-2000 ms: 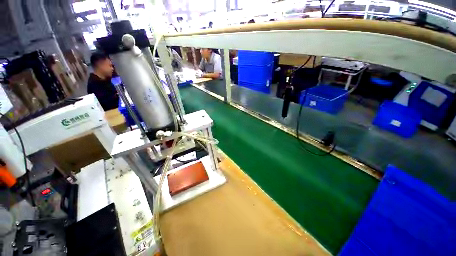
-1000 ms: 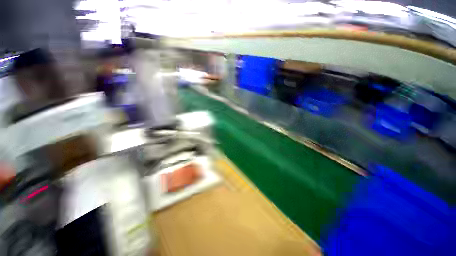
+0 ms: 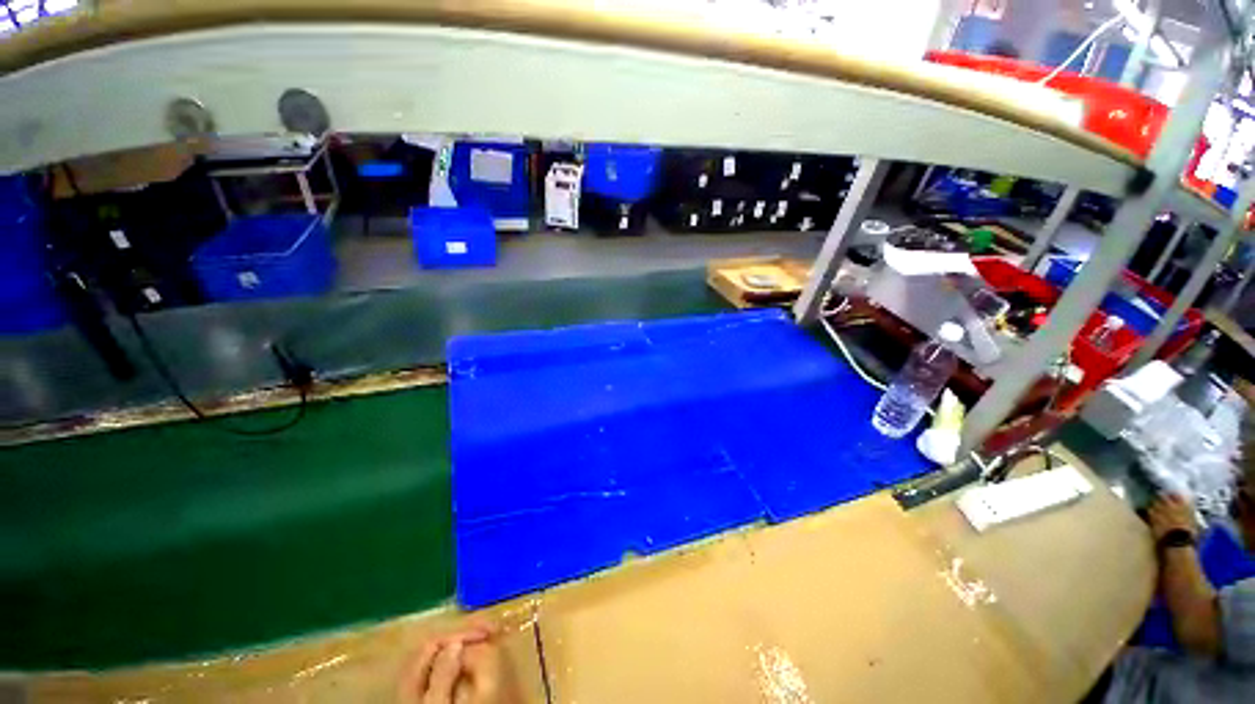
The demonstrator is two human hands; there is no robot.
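Observation:
One hand, which looks like my left hand (image 3: 461, 667), shows at the bottom edge, left of the middle. Its fingers are bent and lie at the near edge of the tan cardboard-covered bench (image 3: 853, 605). The rest of it is cut off, and whether it holds anything cannot be told. My right hand is not in view. A bright blue corrugated sheet (image 3: 619, 440) lies flat over the green conveyor belt (image 3: 234, 530), just beyond the bench.
A clear water bottle (image 3: 919, 382) stands at the sheet's right end, near a white power strip (image 3: 1025, 498). A metal post (image 3: 1087, 303) rises beside them. Another person's arm (image 3: 1191, 591) is at the right edge. A cable with a black connector (image 3: 289, 365) hangs over the belt's far side.
The view has swung to the right. The press and the machines have left the picture. The blue sheet is now central, and a hand, the bottle and the neighbouring person's arm have come into view.

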